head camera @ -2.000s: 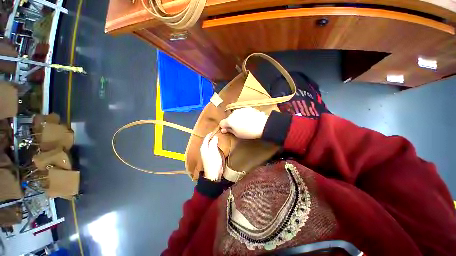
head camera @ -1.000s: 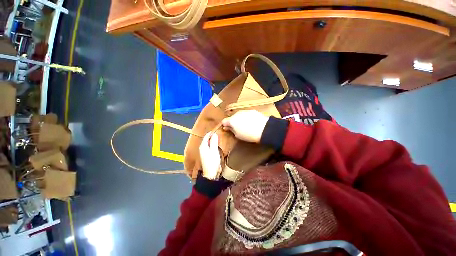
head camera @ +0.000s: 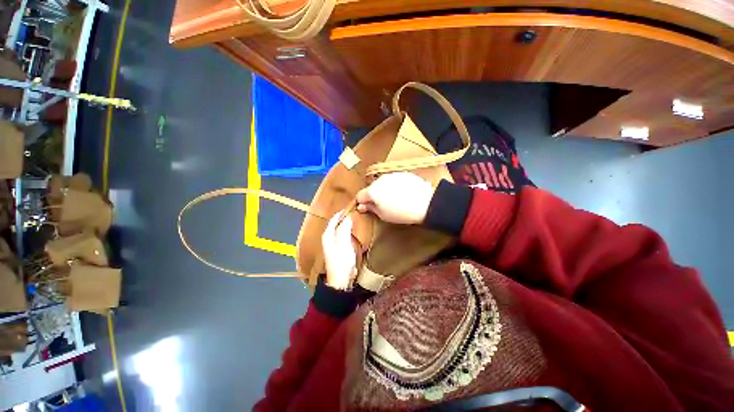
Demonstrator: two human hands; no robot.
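A tan handbag lies on my lap with its brown mouth towards me. My left hand holds the edge of the bag mouth from the left. My right hand pinches the same edge from the right, its fingertips close to the left ones. Any small part between the fingertips is hidden. One tan strap loop hangs out left over the floor, and another loop arches beyond my right hand. A small white tag shows on the bag's far side.
A glossy wooden desk stands ahead, with coiled tan straps on its edge. A blue bin sits on the floor beside a yellow line. Racks of tan bags stand at the far left.
The view has shifted slightly. Both hands keep nearly the same place and grip on the bag edge.
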